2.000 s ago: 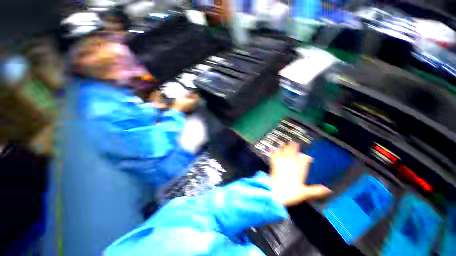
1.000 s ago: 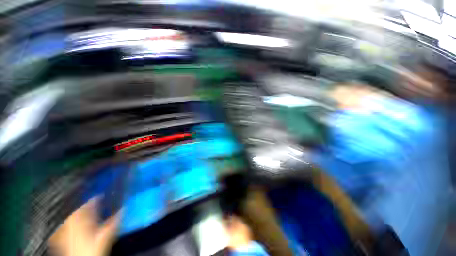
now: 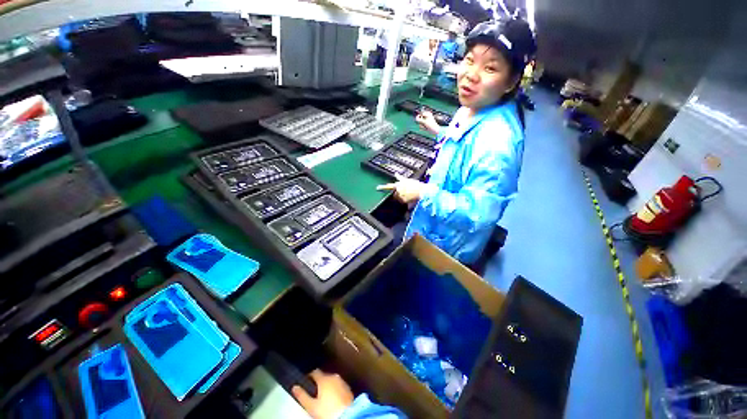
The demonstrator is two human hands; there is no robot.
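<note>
My right hand (image 3: 328, 396) is at the bottom edge, partly cut off, with its fingers on the right edge of a pale green phone back cover (image 3: 275, 398). The cover has a dark camera cluster and is also cut off by the picture's edge. My left hand is not in view. Light-blue film sheets (image 3: 176, 340) lie loosely overlapped left of the cover. Another light-blue sheet (image 3: 215, 266) lies behind them, and one more (image 3: 112, 383) lies at the lower left.
A cardboard box (image 3: 367, 348) with a blue liner stands right of my hand, beside a black tray (image 3: 524, 360). A black foam tray (image 3: 340, 277) holds phone housings. The press (image 3: 70, 282) has a red display (image 3: 51, 334). A co-worker (image 3: 471, 180) in blue sits beyond.
The view has swung right and steadied, bringing the box, foam tray and co-worker into clear sight. My left hand has left the picture. My right hand remains at the pale cover.
</note>
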